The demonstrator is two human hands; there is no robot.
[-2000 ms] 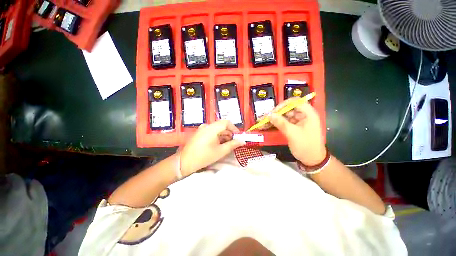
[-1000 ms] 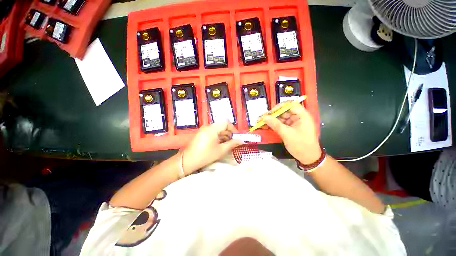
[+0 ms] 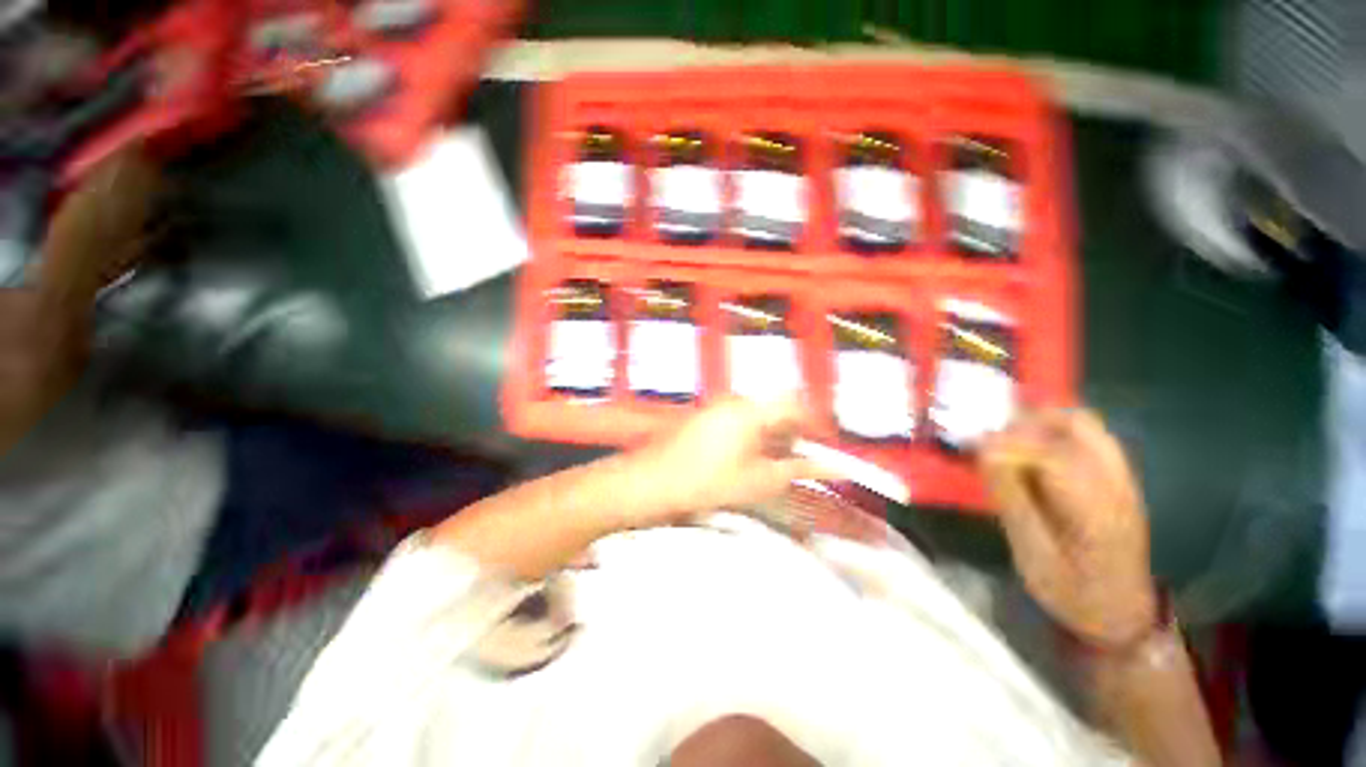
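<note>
The picture is blurred. A red tray (image 3: 794, 270) holds two rows of black units with white labels and gold marks. My left hand (image 3: 734, 457) is at the tray's front edge, closed on a white strip (image 3: 851, 468) that sticks out to the right. A dark red label sheet (image 3: 839, 513) hangs below the strip. My right hand (image 3: 1067, 502) is at the tray's front right corner, beside the lower right unit (image 3: 974, 378). Its fingers are bent together; the yellow pointed tool shows only as a faint yellowish smear at the fingers.
A white paper (image 3: 454, 210) lies left of the tray on the dark green bench. Another red tray (image 3: 412, 90) with units is at the upper left. Another person's arm (image 3: 75, 285) is at the far left. A fan base (image 3: 1198, 195) stands at the right.
The view has shifted and blurred, so the tray appears further right and lower. My right hand has moved away from my left hand to the lower right unit. My left hand still holds the strip.
</note>
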